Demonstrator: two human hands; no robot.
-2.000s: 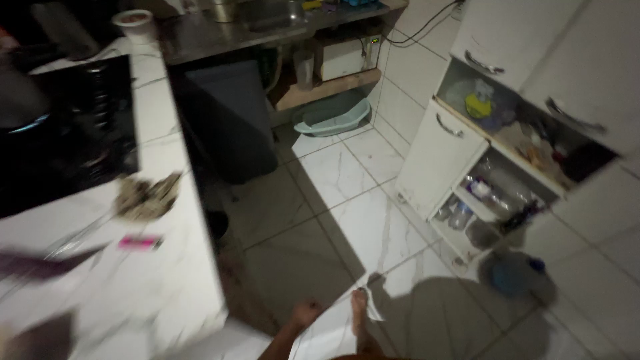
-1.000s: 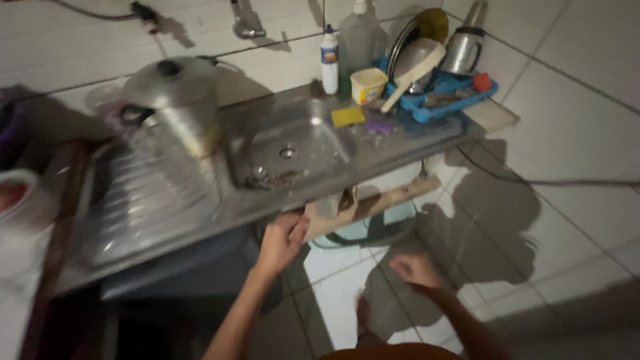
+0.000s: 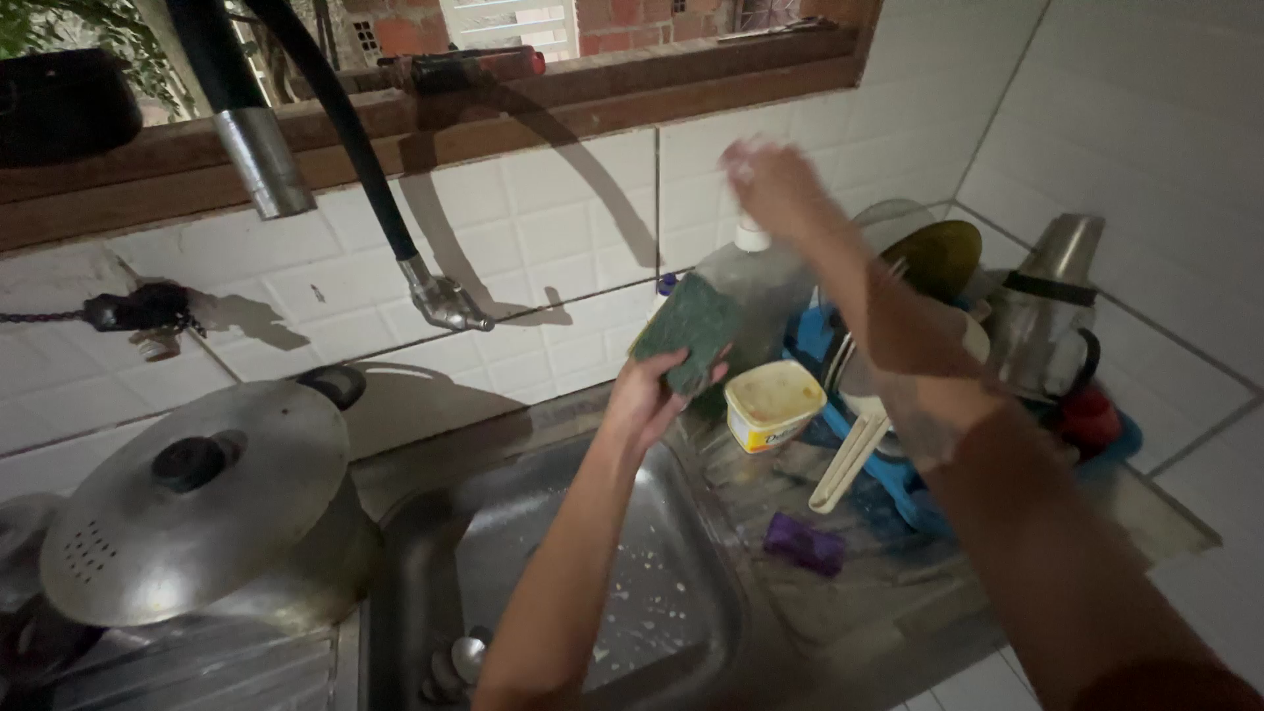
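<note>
Over the back right corner of the steel sink (image 3: 583, 553), my left hand (image 3: 654, 393) grips a sponge (image 3: 691, 326), its dark green scouring side showing. My right hand (image 3: 765, 178) is raised, blurred, at the white cap (image 3: 751, 235) of a large cloudy bottle (image 3: 765, 296); whether its fingers grip the cap cannot be told. A margarine tub (image 3: 775, 405) stands right of my left hand, and a purple sponge (image 3: 805, 543) lies on the counter. Spoons (image 3: 468, 656) and food bits lie in the basin.
A lidded aluminium pot (image 3: 212, 504) stands left of the sink. A black hose faucet (image 3: 444, 301) hangs over the back. At right, my right forearm crosses a blue dish rack (image 3: 904, 494) with plates, a white-handled utensil (image 3: 851, 459) and a metal jug (image 3: 1047, 306).
The view has moved from the floor to the sink. Both hands, low in front of the counter one second ago, are now raised above it. A sponge is now in my left hand.
</note>
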